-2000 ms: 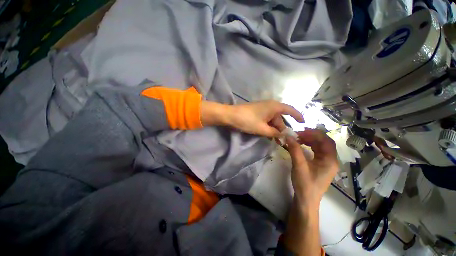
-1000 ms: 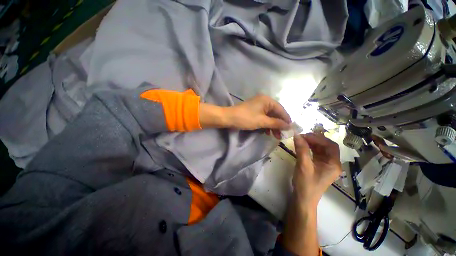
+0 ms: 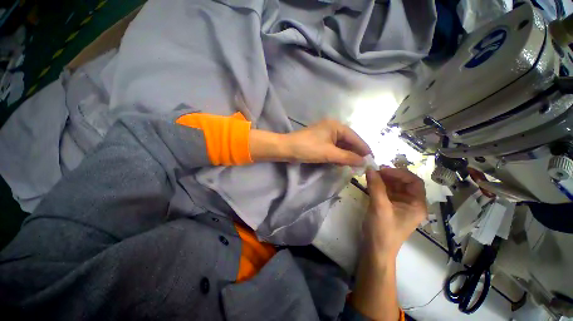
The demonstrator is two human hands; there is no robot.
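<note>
My left hand (image 3: 323,144) comes in from the left with an orange cuff. Its thumb and index finger pinch a small white label (image 3: 369,164) at the edge of the grey garment (image 3: 276,194). My right hand (image 3: 392,204) comes up from below; its thumb and fingers pinch the same label from the right. Both sets of fingertips nearly touch, just in front of the brightly lit needle area of the sewing machine (image 3: 484,81). Glare hides the needle and presser foot. The garment spreads left and away across the table.
Black-handled scissors (image 3: 470,279) lie on the white table at lower right. White paper slips (image 3: 484,218) lie above them, below the ribbed silver knob (image 3: 446,172). A cardboard box edge (image 3: 103,39) shows under cloth at upper left, beside the green floor. Dark navy cloth is behind the machine.
Two seconds ago my left index finger was raised; it has come down to the label, and the right fingertips have closed in on it. The garment has barely moved.
</note>
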